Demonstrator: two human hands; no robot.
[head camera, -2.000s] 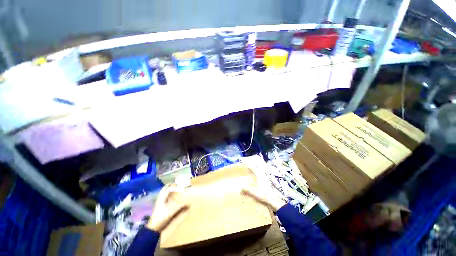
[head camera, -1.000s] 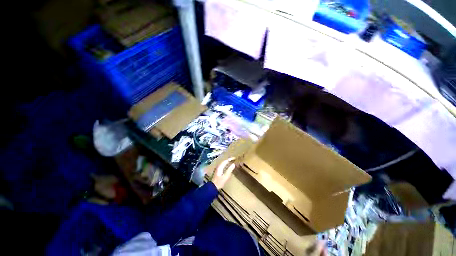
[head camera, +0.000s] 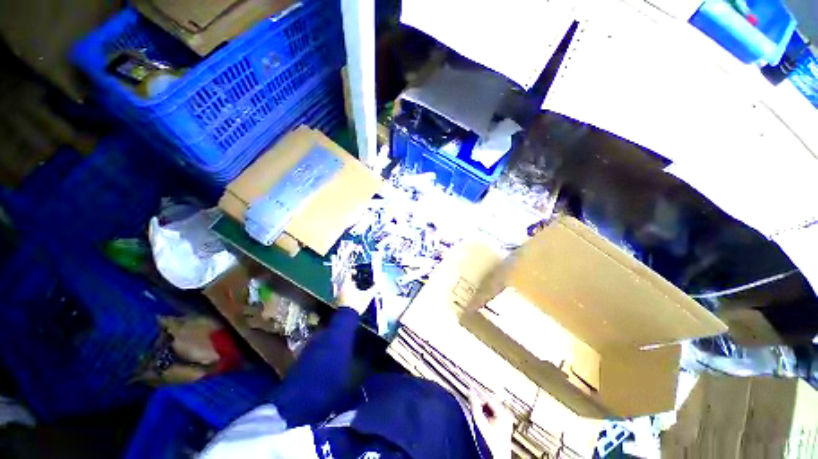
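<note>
An open brown carton (head camera: 619, 296) stands on a stack of flattened cartons (head camera: 430, 359), its lid raised at the back and a folded cardboard insert (head camera: 538, 336) inside. My left hand (head camera: 356, 294) is left of the carton, at the near edge of a heap of small white and silver pieces (head camera: 408, 215). A small dark thing shows at its fingers; whether it is gripped cannot be told. A pale, blurred shape at the stack's front edge looks like my right hand (head camera: 491, 420), partly cut off; its fingers cannot be made out.
A grey-blue strip (head camera: 300, 193) lies on a cardboard pad (head camera: 345, 202) at the bench's left. Blue latticed crates (head camera: 242, 99) stand behind it, beside a white post (head camera: 361, 81). A blue bin (head camera: 439, 166) sits under hanging paper sheets (head camera: 619, 76). Closed cartons (head camera: 717, 417) are at lower right.
The carton, closed under both hands two seconds ago, is now open. The view has turned left. My left hand has moved from the carton's left edge to the heap of pieces.
</note>
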